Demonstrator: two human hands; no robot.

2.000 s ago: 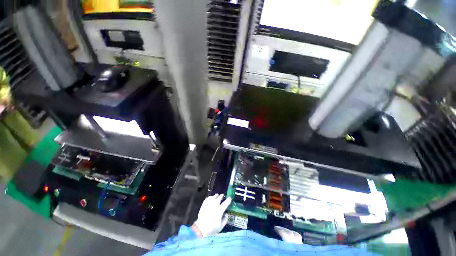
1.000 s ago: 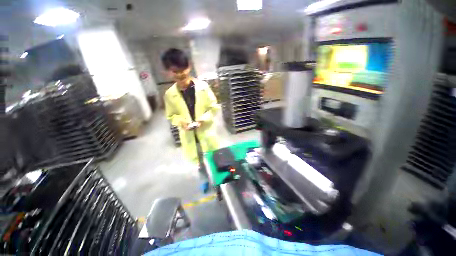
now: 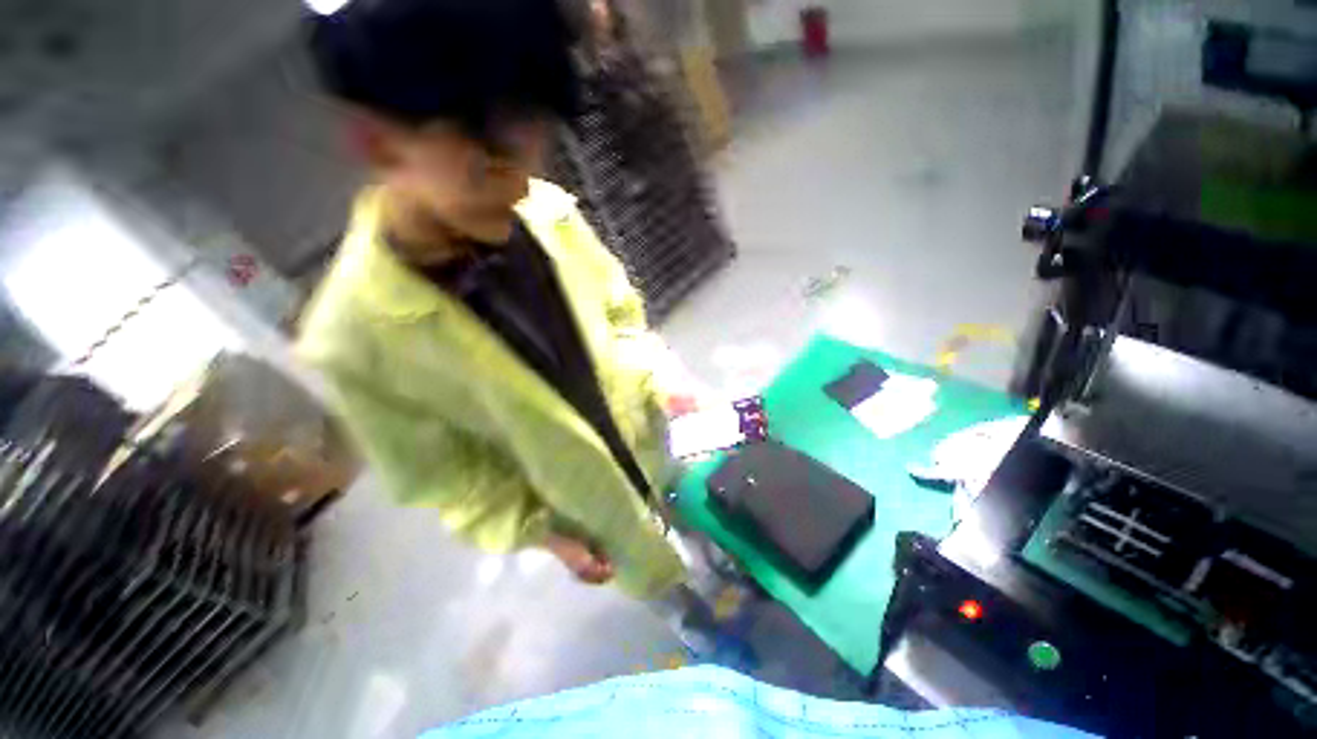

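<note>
Neither of my hands is in view; only my light blue sleeve or smock shows along the bottom edge. Nearest in front on the right is a test fixture (image 3: pixel 1011 657) with a red and a green button on its black front edge. A green circuit board (image 3: pixel 1141 578) with white blocks lies in it, cut off at the right. The clear pressure plate (image 3: pixel 1155 419) is above the board. A dark folded case (image 3: pixel 792 508) lies on the green table (image 3: pixel 809 383).
A person in a yellow-green smock (image 3: pixel 462 390) stands at the table's left, a bright phone (image 3: pixel 715 429) by one hand. A white paper sheet (image 3: pixel 896 406), small black card (image 3: pixel 857 383) and white cloth (image 3: pixel 971 451) lie on the table. Board racks (image 3: pixel 159 606) stand at left.
The view has swung from the right-hand fixture to the left side and closer to the green table. The person now appears much nearer. My gloved hands have left the picture.
</note>
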